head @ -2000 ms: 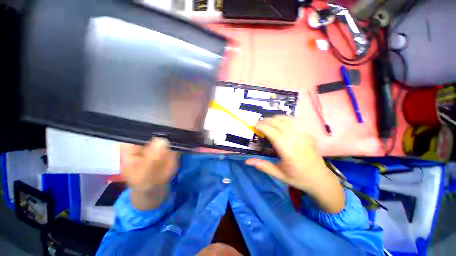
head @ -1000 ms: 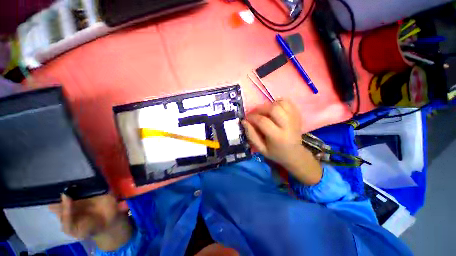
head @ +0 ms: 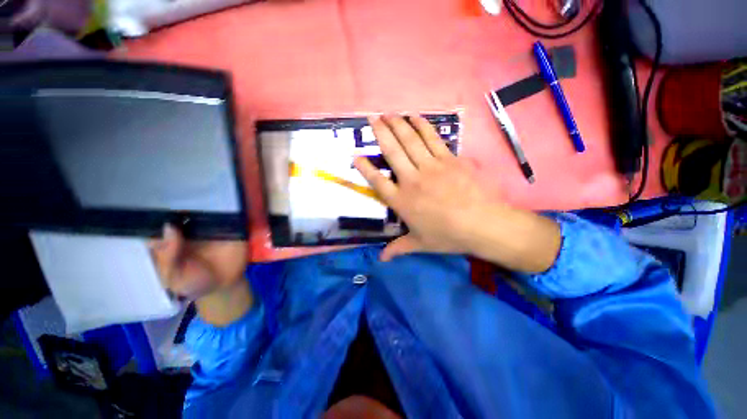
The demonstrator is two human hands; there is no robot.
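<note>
An open tablet body [head: 328,196] lies flat on the pink-red mat, its white area and dark parts showing. A yellow-orange flex cable [head: 332,177] runs across it. My right hand [head: 426,180] lies over its right part with fingers spread, covering some of the circuit parts. My left hand [head: 196,266] grips the lower edge of a glossy black-bordered screen assembly [head: 147,151], left of the body. The screen's left end is in shadow. My left fingers are partly hidden and blurred.
A white sheet [head: 102,282] is below the screen assembly. Tweezers [head: 511,135], a blue pen [head: 560,98] and a black strip [head: 521,89] lie right of the tablet body. Further right are a black electric screwdriver [head: 620,98] and tool cups [head: 690,102]. Blue totes [head: 711,274] stand below the bench.
Since one second ago, my right hand has moved from the tablet body's right edge onto it and spread out. My left hand still holds the screen assembly, now more fully in view.
</note>
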